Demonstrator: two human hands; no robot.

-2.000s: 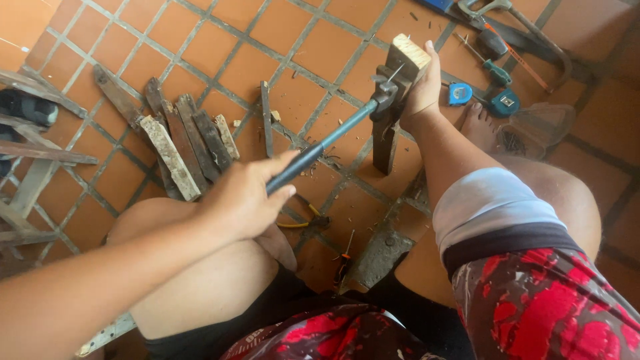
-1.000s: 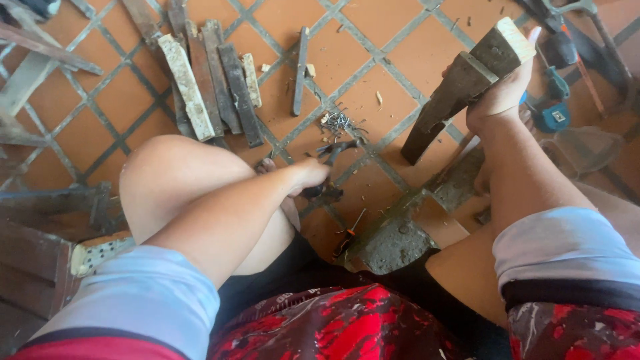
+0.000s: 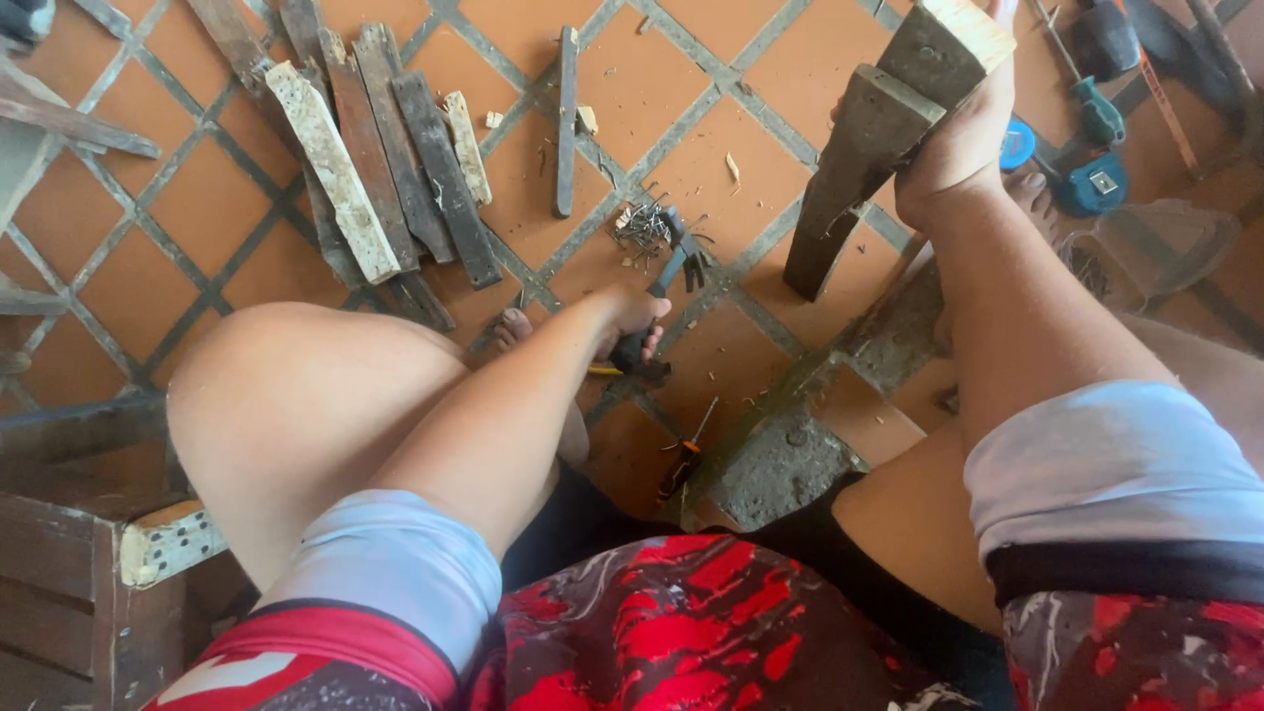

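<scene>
My left hand (image 3: 637,321) is closed around the black grip of a claw hammer (image 3: 676,252), whose head is low by a small pile of nails (image 3: 642,225) on the tiled floor. My right hand (image 3: 958,158) holds a dark, weathered piece of wood (image 3: 854,158) with a thicker wood block (image 3: 943,49) against its upper end. The wood is tilted, its narrower end down near the floor. A yellow-handled tool (image 3: 604,370) is partly hidden below my left hand. A screwdriver with an orange and black handle (image 3: 681,469) lies nearer my body.
Several old wood strips (image 3: 341,178) lie at upper left, and a single strip (image 3: 566,123) lies apart. A worn concrete block (image 3: 790,474) is between my legs. A blue tape measure (image 3: 1096,183), a green-handled screwdriver (image 3: 1096,114) and a clear plastic container (image 3: 1155,252) are at right. A wooden crate-like piece (image 3: 59,563) stands at left.
Two seconds ago the hammer head was at the wood in my right hand. My left hand has since moved down and away with the hammer, to beside the nails. The view has shifted.
</scene>
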